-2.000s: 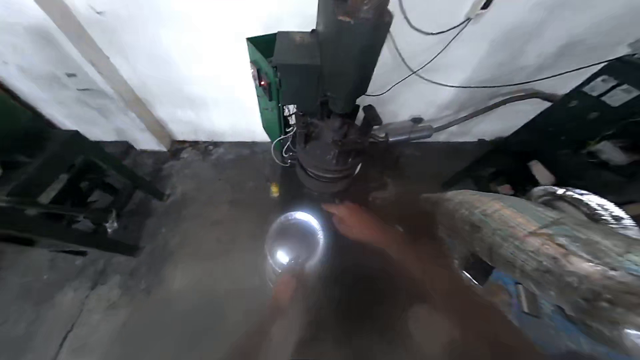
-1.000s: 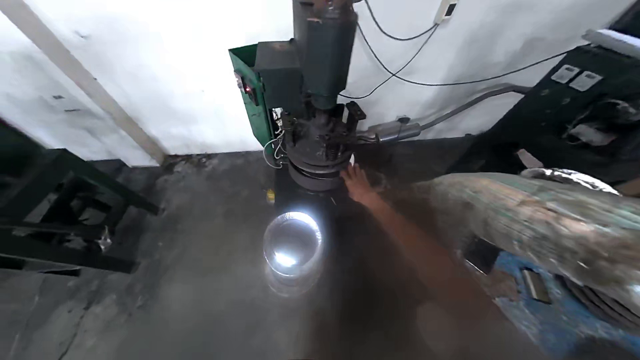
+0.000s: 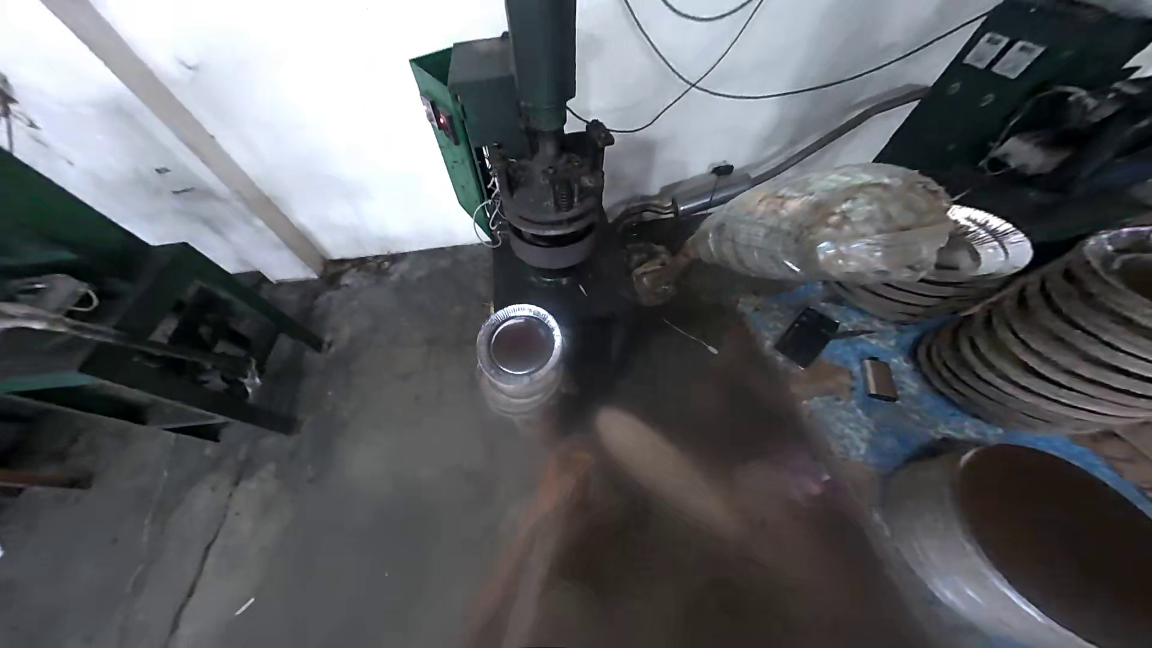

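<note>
A round foil dish with a fluted rim [image 3: 520,346] tops a shiny stack just in front of the green press [image 3: 551,207]. The press's round die [image 3: 553,247] is right above and behind it. My left hand [image 3: 569,472] is a reddish blur below the stack; its fingers and any hold cannot be made out. Beside it on the right, a pale blurred shape [image 3: 661,463] appears to be my right hand, apart from the press, with its fingers also unclear. Much of the lower middle is smeared by motion.
At right lie a plastic-wrapped bundle [image 3: 828,225], stacked foil dishes [image 3: 990,238], a ribbed stack [image 3: 1035,342], a black object [image 3: 807,336] and a large round metal container [image 3: 954,540]. A green machine frame [image 3: 207,333] stands at left. Cables hang along the wall.
My right hand, beside the press die a second ago, has drawn back from it. The top of the shiny stack shows a fluted rim and a darker centre instead of a bright disc.
</note>
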